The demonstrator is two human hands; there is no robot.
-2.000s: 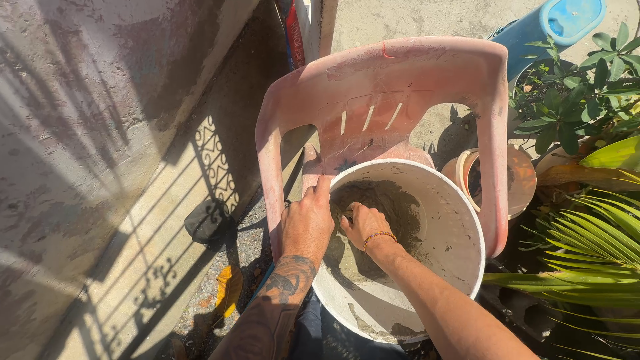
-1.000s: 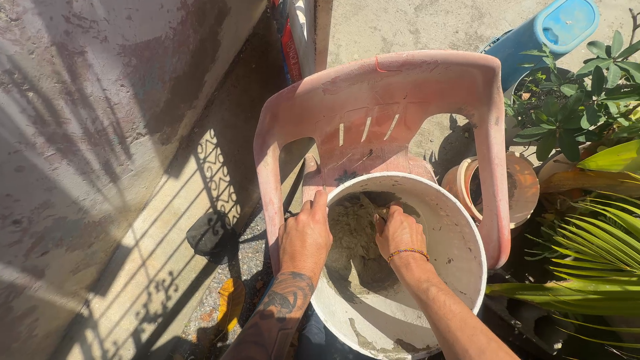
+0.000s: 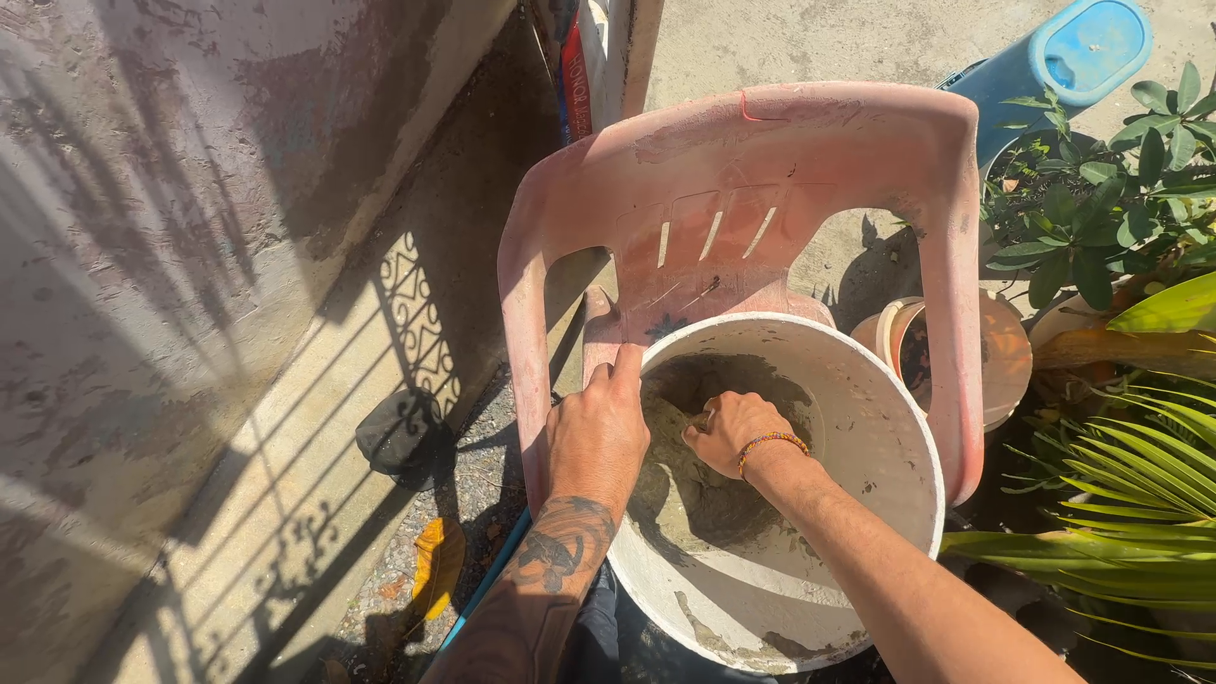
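A white plastic bucket (image 3: 860,418) stands on a worn pink plastic chair (image 3: 788,142). Grey wet mortar (image 3: 684,494) lies at its bottom and is smeared on its inner wall. My left hand (image 3: 598,432) grips the bucket's left rim, thumb side toward the chair back. Inside the bucket my right hand (image 3: 746,432), with a beaded bracelet at the wrist, is closed around what looks like a small tool handle (image 3: 701,418). The rest of that tool is hidden by the hand and the mortar.
A rough plastered wall (image 3: 171,237) rises at the left, with a dark lump (image 3: 404,432) near its foot. To the right are a clay-coloured pot (image 3: 988,361), leafy plants (image 3: 1092,209) and palm fronds (image 3: 1140,465). A blue plastic container (image 3: 1045,76) lies at the upper right.
My right hand has moved about within the bucket over the mortar, from near its far side a second ago to a little nearer me. My left hand has stayed on the rim.
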